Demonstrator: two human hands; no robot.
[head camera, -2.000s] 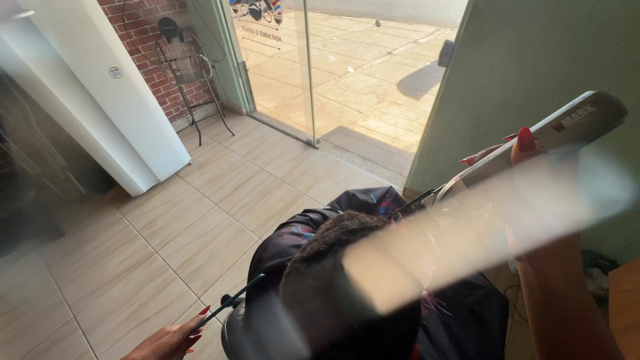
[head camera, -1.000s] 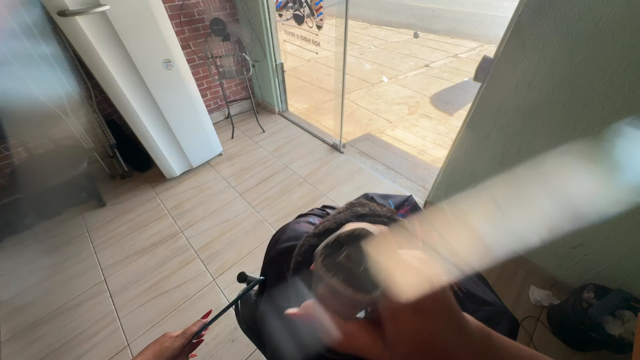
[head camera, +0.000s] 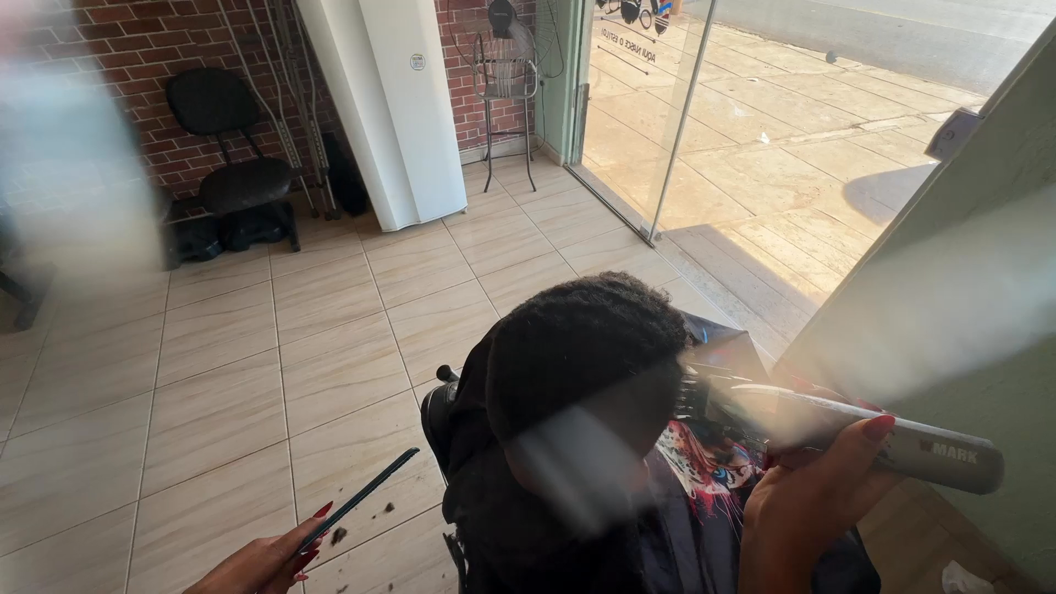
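A seated person's head of short dark hair (head camera: 577, 355) is at the centre, seen from above and behind. A dark patterned cape (head camera: 701, 470) covers the body. At lower right my right hand (head camera: 813, 487) grips a WMARK hair clipper (head camera: 899, 450), its toothed end at the right side of the head. My left hand (head camera: 268, 557), with red nails, holds a thin dark comb (head camera: 367, 495) at lower left, apart from the head. Tufts of cut hair (head camera: 339, 535) show near the comb. Blurred reflections cover part of the head and clipper.
The dark chair (head camera: 437, 417) holds the person. Behind stand a white refrigerator (head camera: 421, 115), a black chair (head camera: 239, 181), a metal stool (head camera: 507, 99) with a fan and a glass door (head camera: 643, 115). A green wall (head camera: 973, 272) rises at right; tiled floor (head camera: 223, 412) spreads at left.
My right hand, over the head one second ago, is now to its right with the clipper in plain view. The comb stays in my left hand. The view has shifted.
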